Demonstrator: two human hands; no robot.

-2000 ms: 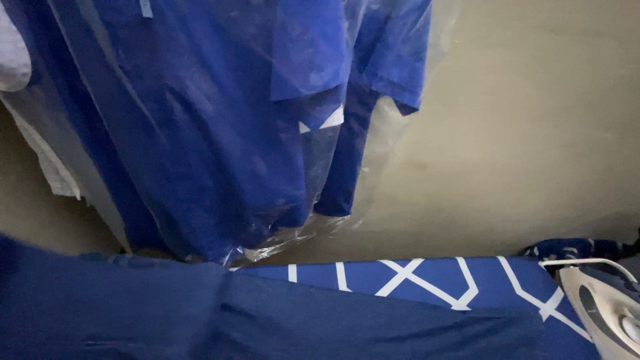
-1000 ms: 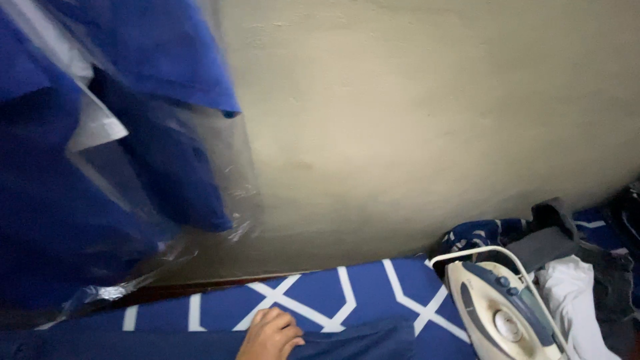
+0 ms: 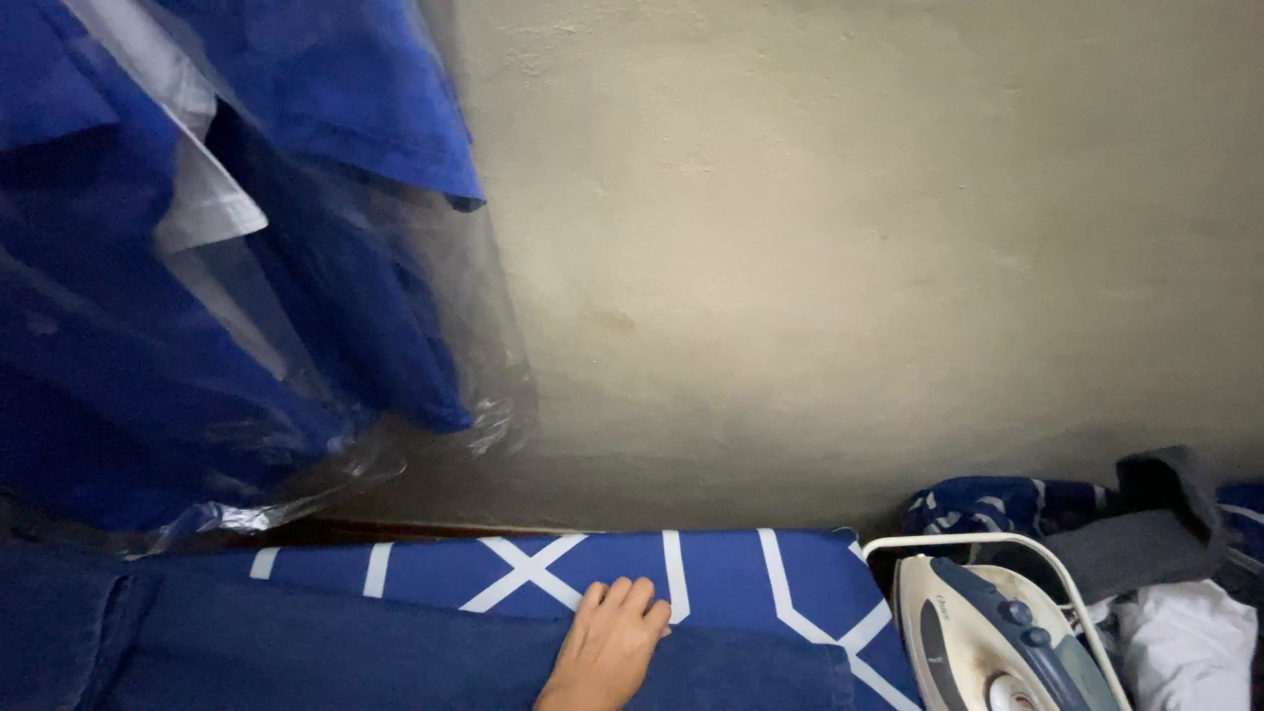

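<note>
Across the ironing board (image 3: 711,573), which has a blue cover with white lines, lies a long dark blue garment (image 3: 395,652), probably a trouser leg. My left hand (image 3: 607,642) comes in from the bottom, back up, with its bent fingers closed at the garment's far edge; the fingertips are partly hidden. A cream and grey-blue steam iron (image 3: 997,632) stands at the board's right end, inside a white wire rest (image 3: 1066,573), well to the right of my hand. My right hand is out of view.
Blue clothes (image 3: 326,227) in clear plastic hang at the left, over the board's far edge. A plain wall (image 3: 790,247) rises behind. Beyond the iron, at the right, lie a white cloth (image 3: 1190,642), a dark grey cloth (image 3: 1136,548) and patterned blue fabric (image 3: 1007,504).
The view has swung to the right, bringing more of the iron and the clothes beside it into sight. My left hand, not visible two seconds ago, is now at the garment's edge.
</note>
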